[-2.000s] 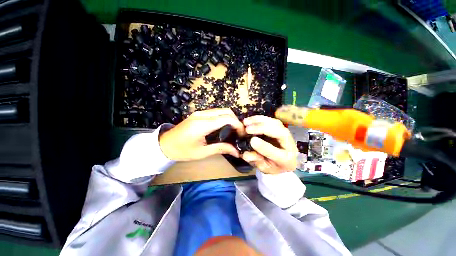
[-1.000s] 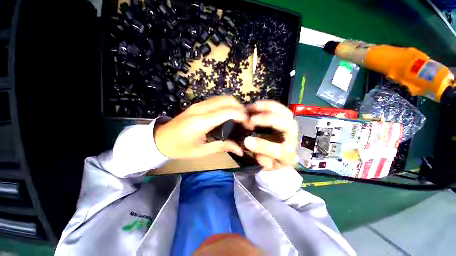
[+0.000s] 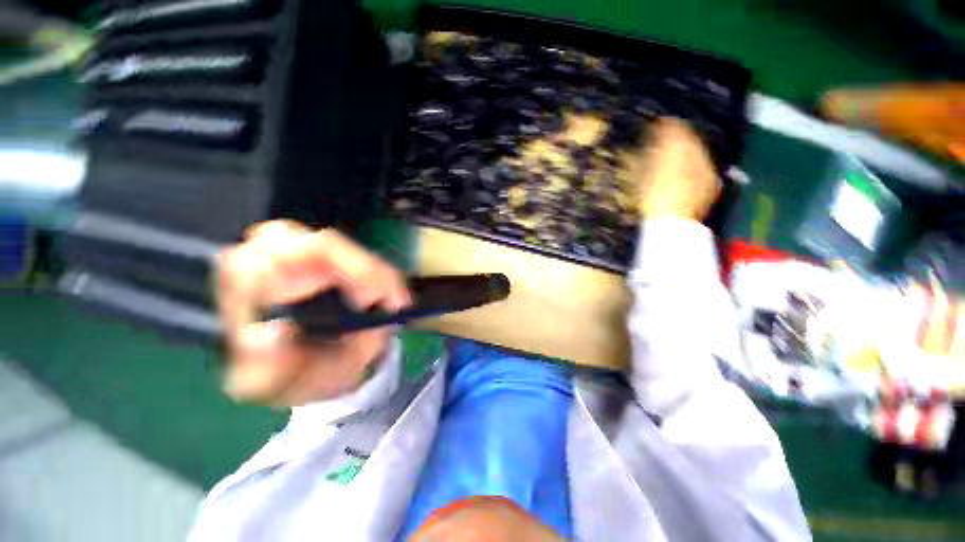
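Observation:
The picture is blurred by motion. My left hand (image 3: 302,307) is closed around a long black tube body (image 3: 460,291), held at the left in front of the foam rack's lower right side. The tube's end points right, above the cardboard sheet (image 3: 529,302). My right hand (image 3: 680,175) is over the right side of the parts tray (image 3: 577,257), at the loose small black fittings (image 3: 614,217). Its fingertips are blurred, so I cannot tell whether it holds a part.
The foam rack (image 3: 286,127) with tubes in slots stands at the left. The orange electric screwdriver (image 3: 899,111) hangs at the upper right, cut by the edge. The screw feeder (image 3: 794,318) and a labelled plastic bag (image 3: 855,210) lie right of the tray.
My hands have moved apart from their shared hold. My left hand has gone left with the tube, my right hand up to the tray. The view has swung left, bringing more rack into sight.

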